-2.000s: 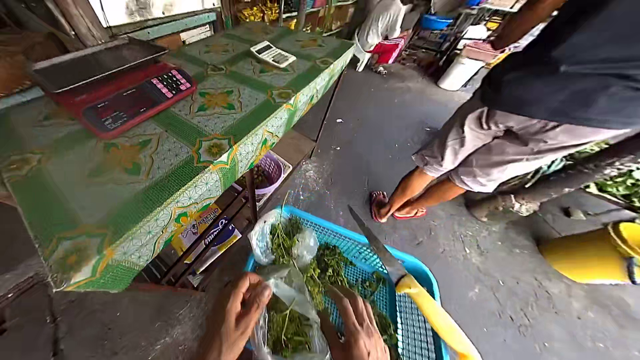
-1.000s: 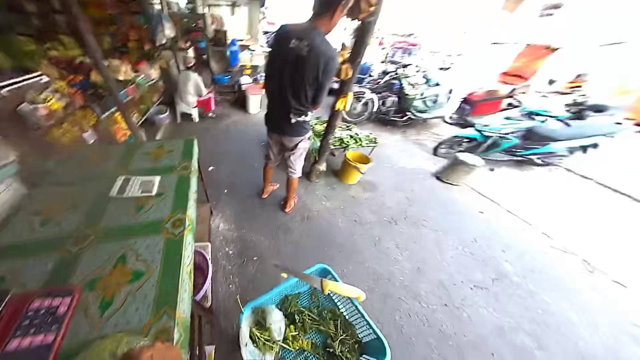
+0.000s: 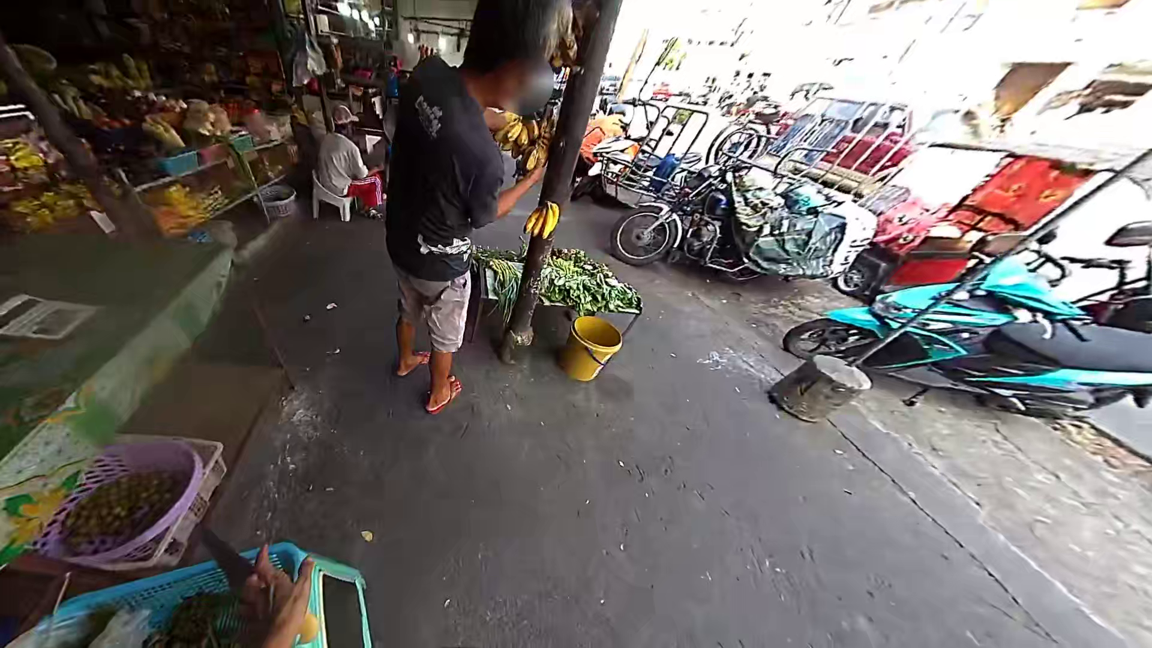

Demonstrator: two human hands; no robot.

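Note:
A light-blue plastic basket [image 3: 162, 589] stands at the bottom left, cut off by the frame edge, with leafy greens [image 3: 193, 621] and a clear plastic bag [image 3: 124, 628] in it. Over its right part is my right hand [image 3: 277, 601], closed around the knife where blade and handle meet. The dark blade of the knife [image 3: 227, 560] points up and left, and a bit of yellow handle shows below the hand. My left hand is out of view.
A purple basket of small round produce [image 3: 126, 508] sits left, beside the green-covered table [image 3: 108, 378]. Ahead, a person [image 3: 441, 180] stands by a post [image 3: 560, 153] with bananas. Beyond are a yellow bucket [image 3: 590, 348], a greens stand [image 3: 585, 283], a concrete stump [image 3: 819, 387] and motorcycles [image 3: 990, 337].
My right hand has come onto the knife, which lay across the blue basket one second ago. My left hand has left the view. The view has swung up and right since the oldest frame.

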